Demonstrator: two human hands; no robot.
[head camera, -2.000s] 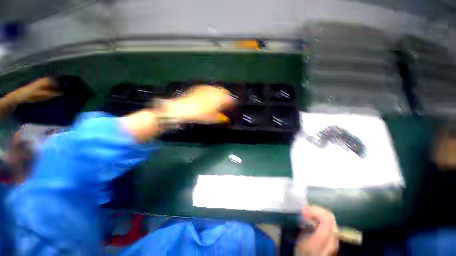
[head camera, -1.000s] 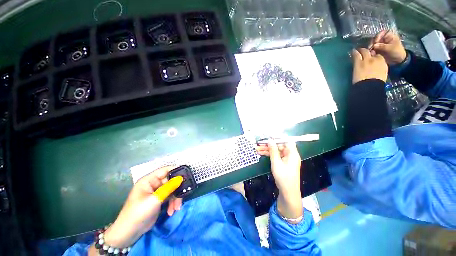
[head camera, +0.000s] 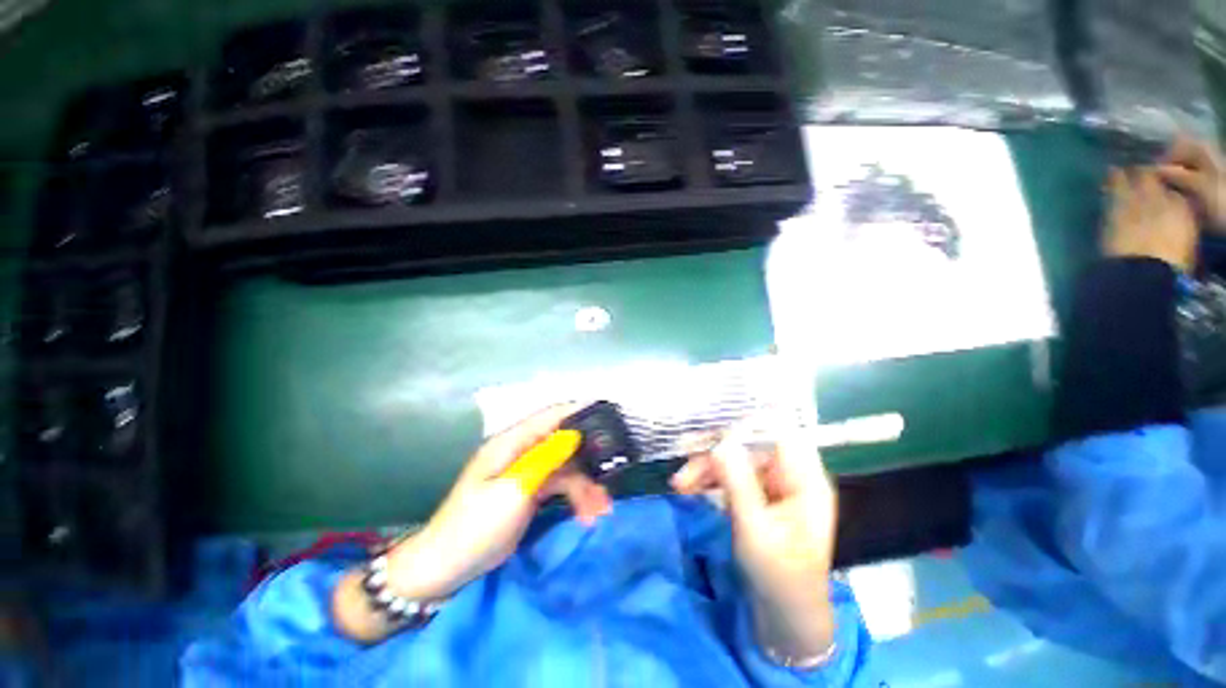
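Observation:
My left hand (head camera: 504, 504), with a yellow finger cot (head camera: 542, 462) on one finger, holds a small black housing (head camera: 601, 441) over the left part of the dotted white strip (head camera: 699, 401). My right hand (head camera: 773, 518) holds a thin tool with a pale handle (head camera: 861, 429) over the strip's right part. The handle points right; its tip is too blurred to make out. A small pale ring (head camera: 592, 319) lies on the green bench (head camera: 363, 390) above the strip.
A black foam tray (head camera: 511, 222) with housings and one empty pocket lies behind; a second stands at left (head camera: 168, 289). White paper (head camera: 914, 303) bears a ring pile (head camera: 901, 208). Clear plastic trays (head camera: 928, 67) are behind it. Another person's hands (head camera: 1156, 215) are at right.
The view has shifted, so the bench things sit further right and more of the left tray shows. Both hands still hold the housing and the tool; my right hand is closer to the housing.

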